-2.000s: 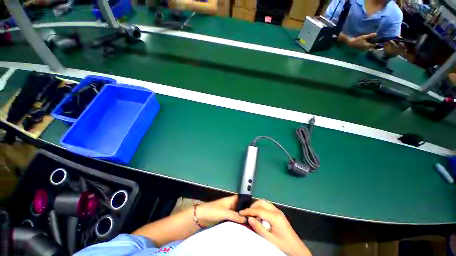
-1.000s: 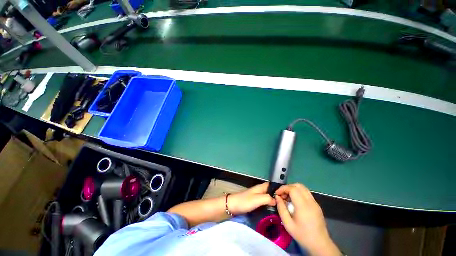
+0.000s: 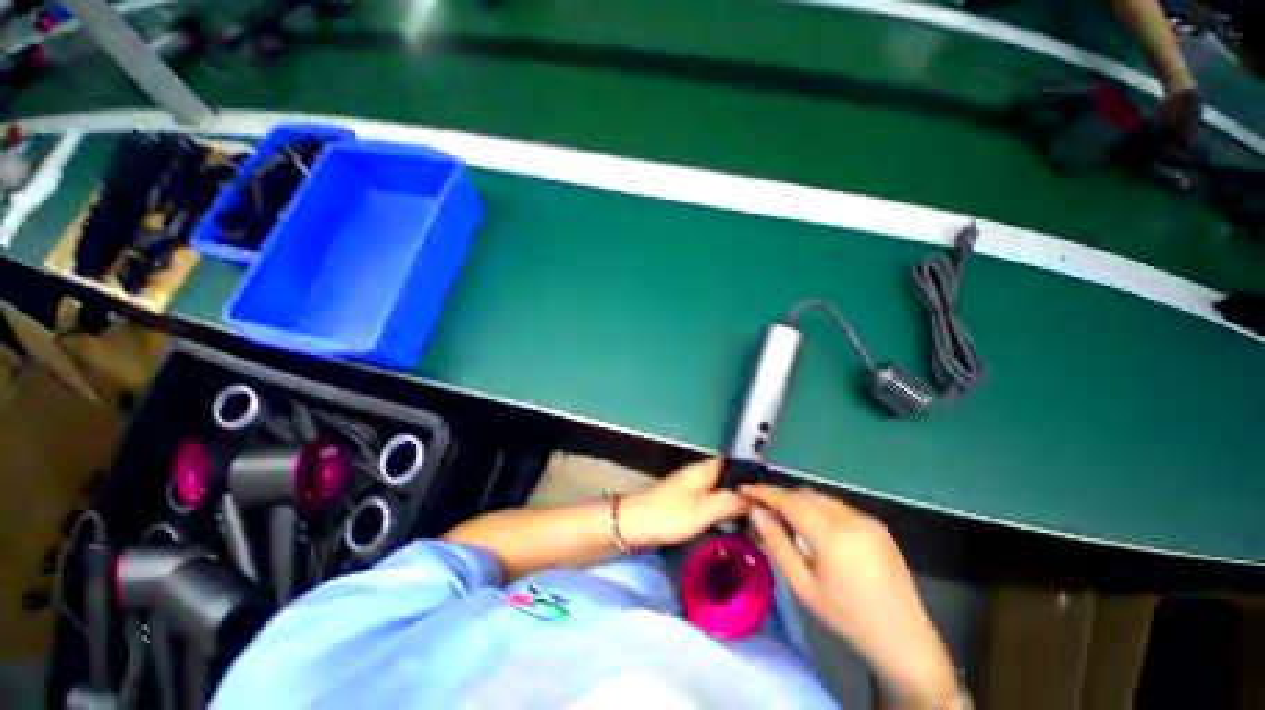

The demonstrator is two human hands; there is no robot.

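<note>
A hair dryer lies over the bench's front edge, its silver handle (image 3: 766,395) on the green surface and its magenta end ring (image 3: 726,587) at my lap. My left hand (image 3: 677,508) holds the black neck joint (image 3: 741,473) from the left. My right hand (image 3: 832,558) is at the joint from the right, fingers bent against it; whether it holds a small part is hidden. The grey cord (image 3: 948,326) runs from the handle's far end past a dark cord block (image 3: 899,390) and lies coiled on the bench.
An empty blue bin (image 3: 364,253) stands left, beside a smaller blue bin (image 3: 255,198) with black parts and a board of black pieces (image 3: 132,222). A black tray (image 3: 436,441) of dryers is below left. Another person's arm (image 3: 1163,53) reaches over the far belt.
The view has shifted, so bench items sit slightly left and higher. The magenta ring now faces up more openly. The white item seen earlier at my right hand no longer shows. An arm has appeared at the top right.
</note>
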